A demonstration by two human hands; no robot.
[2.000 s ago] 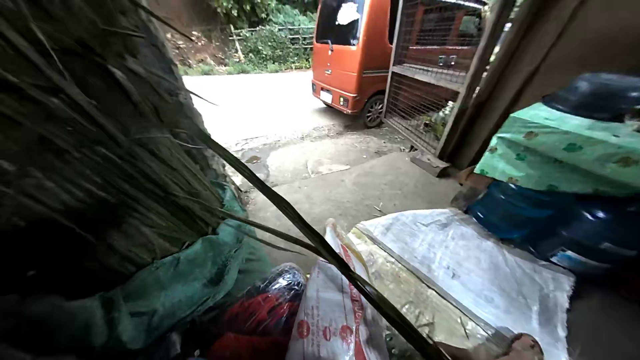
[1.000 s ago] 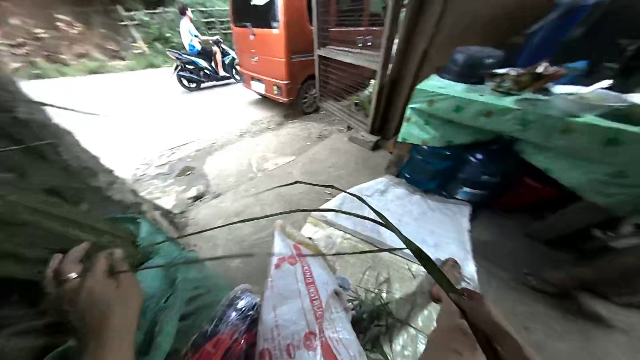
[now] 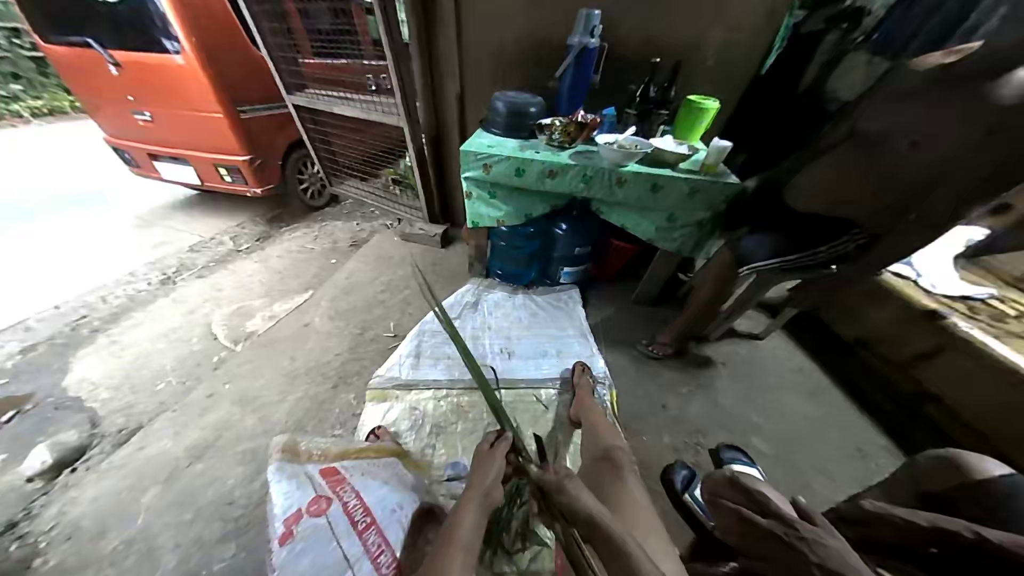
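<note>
Between my outstretched legs, my left hand grips a long green leaf strip near its lower part. My right hand holds the same strip just below and to the right, its fingers close to the left hand. The strip's narrow tip points up and away over a white woven sack laid on the ground. Below my hands lies a loose heap of leaf strips, partly hidden by my arms. A short dark blade-like piece sticks up by my right hand; I cannot tell what it is.
A printed sack lies at lower left. Ahead stands a table with a green cloth, bearing bowls and a thermos, with blue water jugs beneath. Two people sit at the right. An orange van is parked at upper left.
The view has swung right. My left hand, apart at the left one second ago, is now beside my right hand on the leaf strip. The motorcycle rider is out of view.
</note>
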